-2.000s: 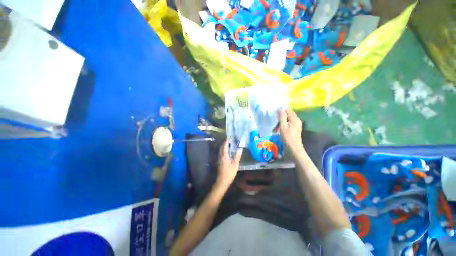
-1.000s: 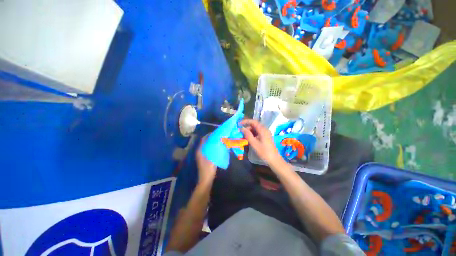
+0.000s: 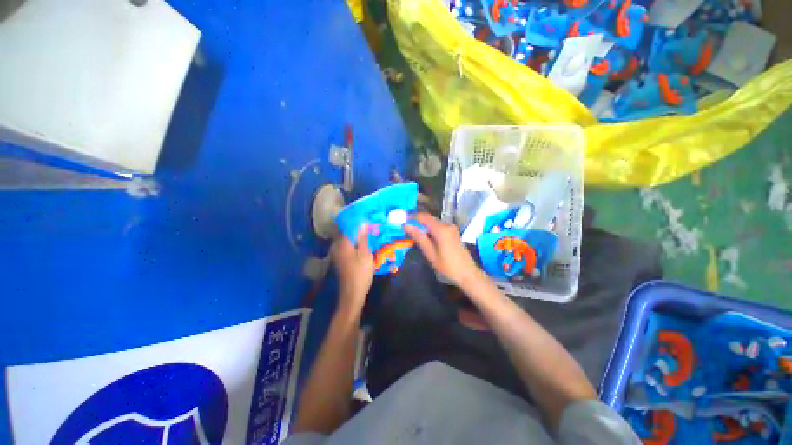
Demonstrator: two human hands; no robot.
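Observation:
A bright blue toy piece [image 3: 379,209] with an orange arc and a white oval puff is held up against the pale round nozzle base [image 3: 326,211] on the machine wall. The nozzle tube is hidden, apparently inside the piece. My left hand [image 3: 353,261] grips the piece's lower left edge. My right hand [image 3: 441,246] holds its right edge with the fingertips. The white basket [image 3: 514,291] stands on my lap, right of my hands, with a few blue and white pieces inside.
The blue machine [image 3: 260,96] fills the left side, with a white box [image 3: 87,78] and a safety sign [image 3: 148,400]. A yellow bag [image 3: 643,156] under heaped pieces lies at upper right. A blue crate [image 3: 627,335] of pieces stands at lower right. White scraps lie on the green floor.
Two seconds ago both hands were at the basket. A piece was then brought to the nozzle; since one second ago it has moved onto the tube, against the base, its patterned face now showing.

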